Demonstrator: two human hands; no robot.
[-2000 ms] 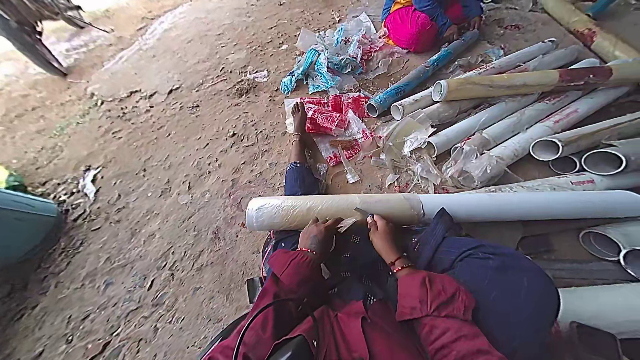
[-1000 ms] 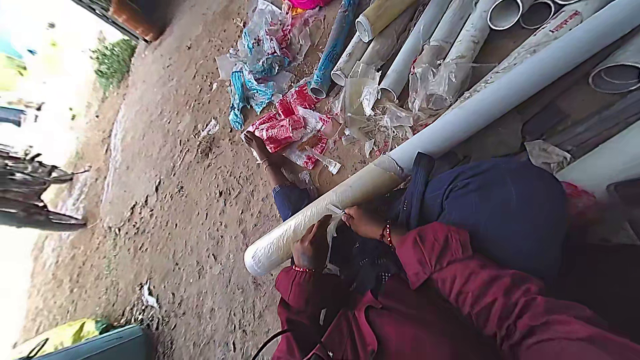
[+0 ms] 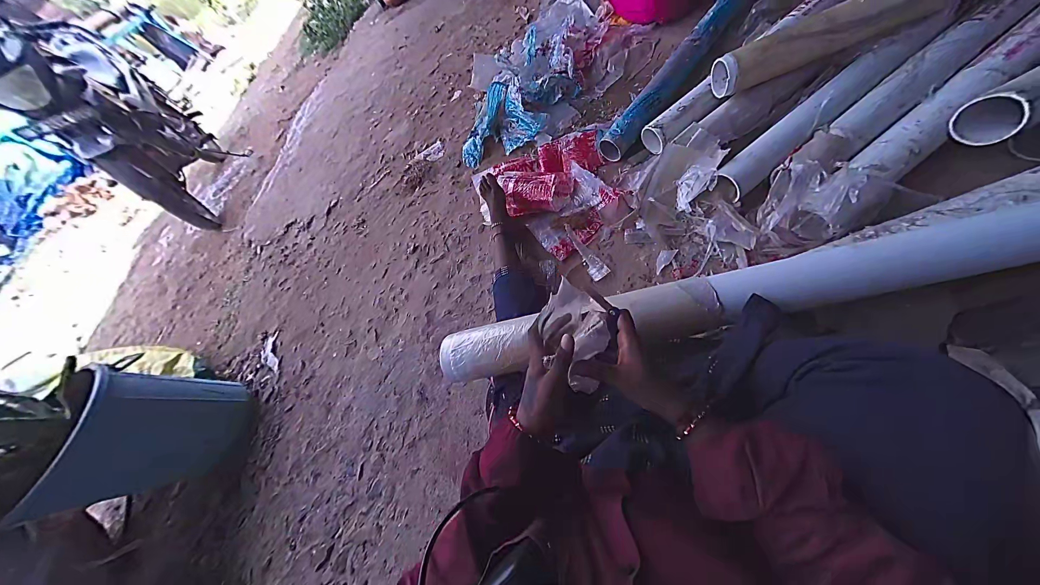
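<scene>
A long white plastic pipe (image 3: 877, 252) lies slanting across my lap, its near-left part wrapped in whitish and tan film. Loose, crumpled plastic film (image 3: 578, 313) stands up from the wrapped part between my hands. My left hand (image 3: 546, 382) is at the film below the pipe, fingers raised and partly spread; whether it pinches the film is unclear. My right hand (image 3: 642, 366) grips a small dark tool, its kind not clear, at the right edge of the loose film. Red printed plastic wrapping (image 3: 536, 187) lies by my bare foot.
Several more pipes (image 3: 886, 122) lie at the upper right, among scraps of clear film. Blue and clear plastic scraps (image 3: 520, 106) lie on the dirt ground. A grey-blue tub (image 3: 154, 431) stands at left, a parked motorcycle (image 3: 122, 122) beyond it. Pink cloth shows at the top edge.
Loose film now stands up off the pipe between my hands, and my left hand's fingers have come up and apart. The view has turned.
</scene>
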